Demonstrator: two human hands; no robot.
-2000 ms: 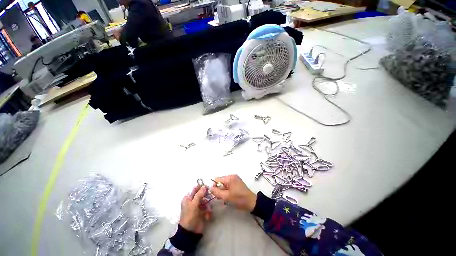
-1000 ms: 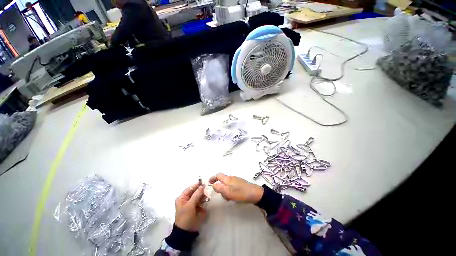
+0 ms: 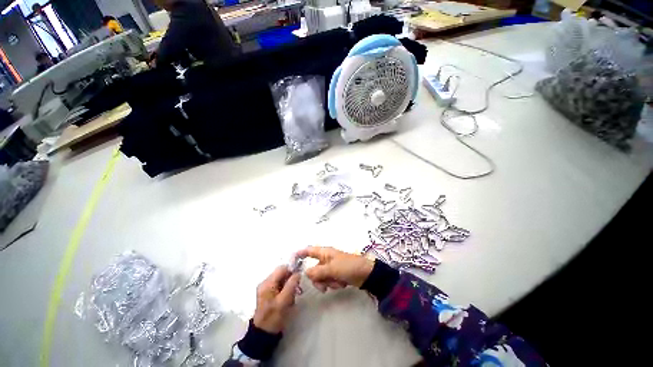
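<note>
My left hand (image 3: 276, 299) is at the lower centre, with a small silver snap hook (image 3: 296, 264) pinched upright between thumb and fingers. My right hand (image 3: 338, 269) touches the same piece from the right with thumb and forefinger; whether it holds anything else cannot be told. A loose pile of hooks (image 3: 409, 235), silver with a purple tint, lies right of centre beyond my right hand. A heap of silver hooks (image 3: 143, 308) on crumpled clear plastic lies at lower left. A smaller group of hooks (image 3: 323, 192) lies on clear plastic beyond my hands.
A desk fan (image 3: 375, 93) stands at the back beside an upright filled plastic bag (image 3: 300, 118). Behind them lies a black fabric stack (image 3: 236, 107). A power strip (image 3: 438, 90) and looping cable are right of the fan. A large hardware bag (image 3: 593, 93) stands far right. A person (image 3: 193, 32) is at the back.
The fingertips of my right hand have moved against the hook in my left hand; a small gap showed between the hands earlier. The view has shifted slightly. The piles look unchanged.
</note>
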